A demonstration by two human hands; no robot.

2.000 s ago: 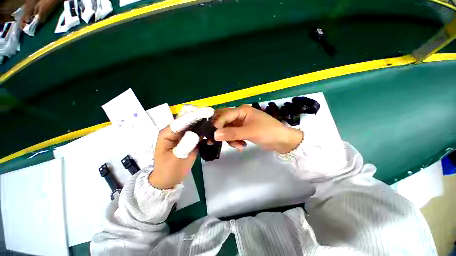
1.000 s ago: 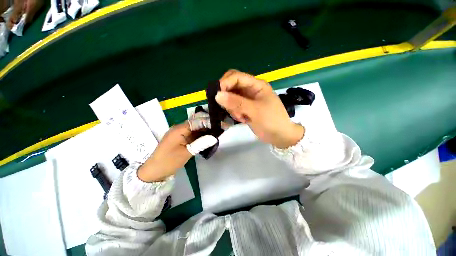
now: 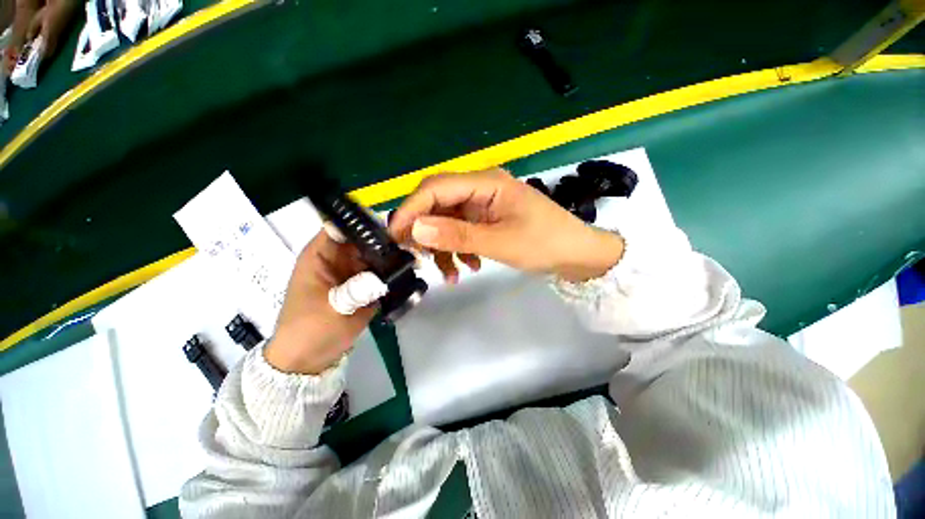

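Note:
My left hand (image 3: 323, 299), with white finger cots, holds a black wristwatch (image 3: 377, 248). Its holed strap points up and to the left, and the case is at the lower end near the thumb. My right hand (image 3: 507, 225) is beside the watch with bent fingers near the case; whether its fingertips touch the watch is hard to tell. Closed watches (image 3: 607, 178) stand at the top of the right white sheet (image 3: 507, 340), partly behind my right hand. Two open watches (image 3: 203, 357) lie on the left sheet (image 3: 152, 426), partly under my left sleeve.
A paper slip (image 3: 225, 218) with faint writing lies by the yellow edge (image 3: 609, 122). Beyond it, a single watch (image 3: 548, 63) lies on the dark green conveyor belt (image 3: 335, 96). At the top left are another person's hand (image 3: 22, 25) and white-wrapped items (image 3: 98, 35).
The held strap has swung from upright to pointing up-left. My right hand has come down and off the strap's upper end. The watch on the belt appears further left.

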